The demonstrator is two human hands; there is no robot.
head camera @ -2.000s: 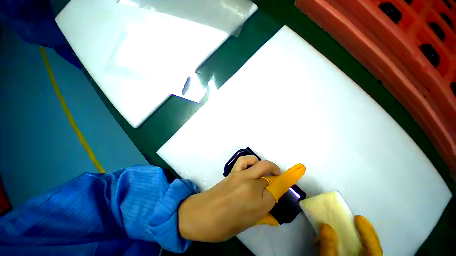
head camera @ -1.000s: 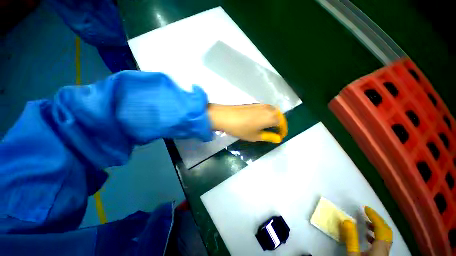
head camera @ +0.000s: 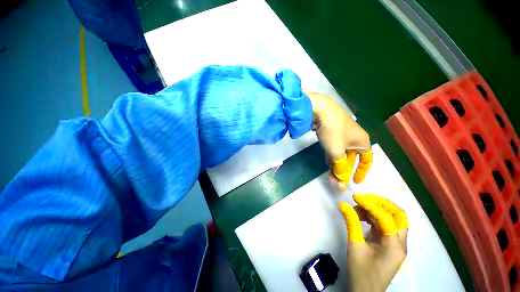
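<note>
A black octagonal watch-like device [head camera: 319, 272] lies on the white foam work mat [head camera: 285, 239] near the bottom edge, its glossy face showing a bright reflection. My left hand [head camera: 345, 142] reaches in from the left over the mat's far end, yellow-orange cots on its fingertips pointing down. My right hand [head camera: 377, 239] is over the mat beside the device, its cotted fingers curled and pointing up towards my left fingertips. The fingertips are close together but apart. Glare hides whether any clear film is between them. The cream pad is not visible.
An orange-red foam tray [head camera: 425, 142] with black units in its pockets stands along the right. A second white foam sheet [head camera: 194, 48] lies beyond, partly under my left sleeve. A metal rail [head camera: 427, 34] is at the top right. Blue fabric of a person [head camera: 114, 23] shows at the upper left.
My left hand first left the device for the far sheet, then came back right over the work mat. My right hand moved up and no longer shows the cream pad.
</note>
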